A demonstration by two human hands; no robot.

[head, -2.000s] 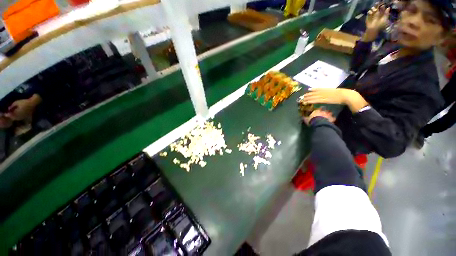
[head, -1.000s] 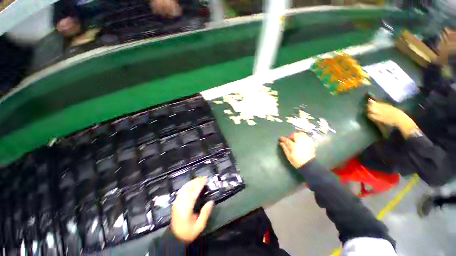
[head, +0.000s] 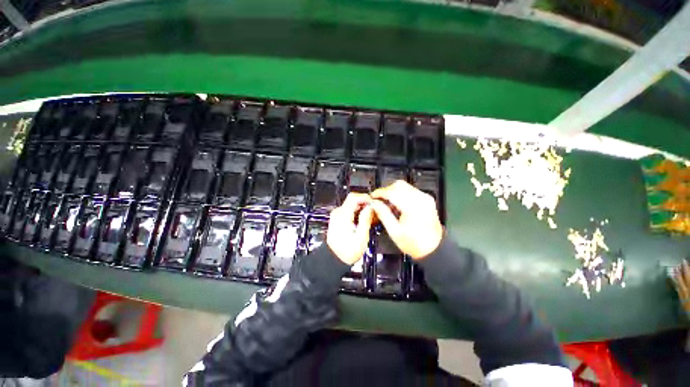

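Note:
My left hand (head: 350,229) and my right hand (head: 409,221) meet over the right part of a glossy black blister tray (head: 296,184). The thumbs and fingertips of both hands are pinched together. Anything between them is too small or hidden to tell. The hands cover several pockets of the tray. A large heap of small cream-white parts (head: 522,174) lies on the bench to the right of the tray. A smaller heap of mixed white and darker bits (head: 594,261) lies nearer the front edge.
A second black tray (head: 98,178) adjoins on the left. Orange and green circuit boards (head: 669,195) lie at the right edge. A white post (head: 620,83) rises behind the heaps. The green conveyor (head: 303,68) runs behind the bench. Red stools (head: 113,326) stand below. Another person's fingers show at the right edge.
The view has swung left and down over the trays. My right hand has moved from beside the small heap to meet my left hand over the tray.

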